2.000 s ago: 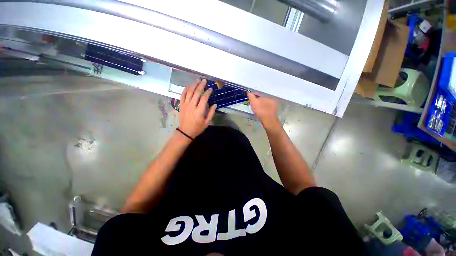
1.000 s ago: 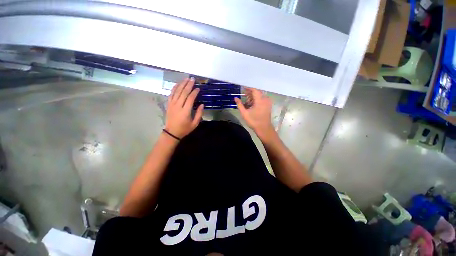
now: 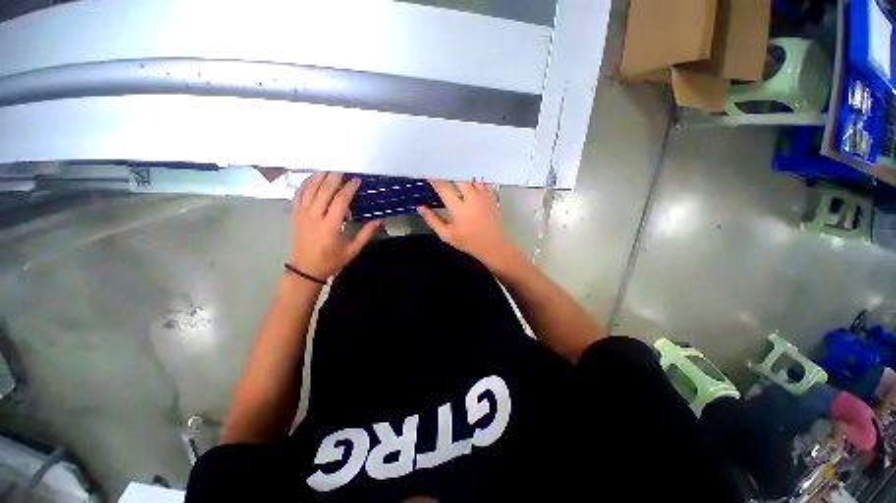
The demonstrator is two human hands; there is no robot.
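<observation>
A dark blue solar cell string (image 3: 393, 197) with thin silvery lines lies just below the edge of the white frame. My left hand (image 3: 328, 228) is at its left end, fingers on top and thumb at the near side. My right hand (image 3: 466, 212) grips its right end between thumb and fingers. Both hands are bare. The fingertips are partly hidden near the frame's edge, and so is the far side of the string.
The white and grey machine frame (image 3: 432, 147) spans the top, its corner right of my hands. A pale strip (image 3: 196, 181) runs left under it. A cardboard box (image 3: 668, 39), green stools (image 3: 696, 373) and blue trays (image 3: 869, 39) are on the right. A person's pink sleeve shows at lower right.
Both hands and the string have moved left in the picture, and the string, tilted at first, lies more level. The frame's corner has shifted left. The second string at left no longer shows.
</observation>
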